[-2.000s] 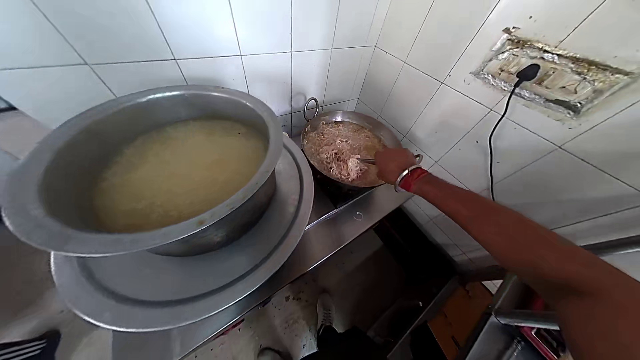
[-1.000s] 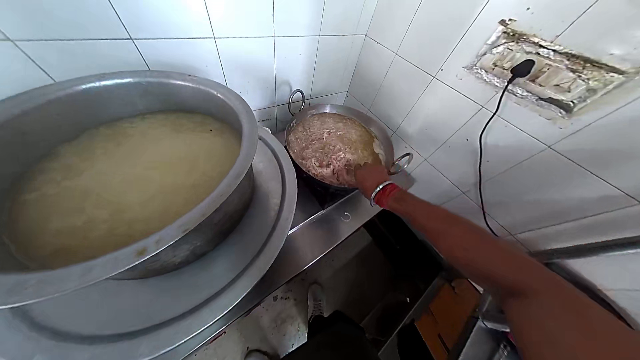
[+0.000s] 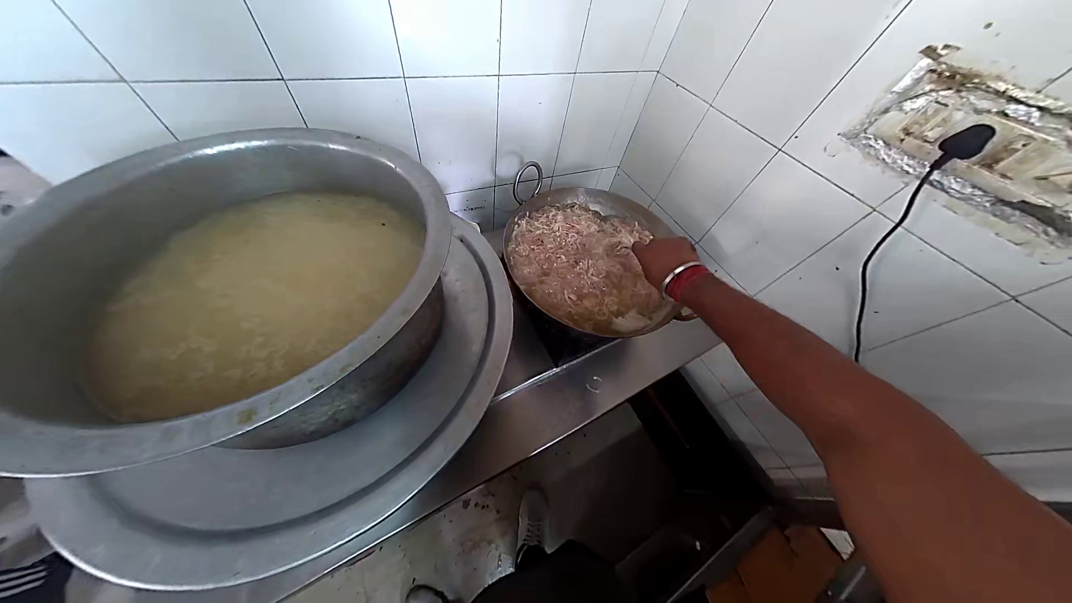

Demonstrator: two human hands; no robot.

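Note:
My right hand [image 3: 666, 258], with a metal bangle and red thread at the wrist, is closed over the right side of a round metal kadhai [image 3: 620, 201]. In the 2-seconds-old frame a thin utensil handle shows in this hand; now the fist hides most of it. Sliced, pinkish onion-like shreds [image 3: 578, 251] lie in bubbling oil in the kadhai, which sits on a burner. Left of it, a large aluminium pot [image 3: 368, 335] holds cloudy yellowish liquid [image 3: 260, 293] and stands on a wide aluminium lid or tray [image 3: 276, 502]. My left hand is out of view.
The steel counter edge [image 3: 544, 419] runs below the kadhai. White tiled walls [image 3: 578, 109] meet behind it. A black plug [image 3: 967, 142] with a hanging cord sits in a damaged wall socket at right. Below are my shoe [image 3: 533, 519] and a brown box [image 3: 779, 561].
My right hand has stayed at the kadhai's right side while moving among the shreds, whose surface has shifted. The handle seen two seconds ago is now mostly hidden.

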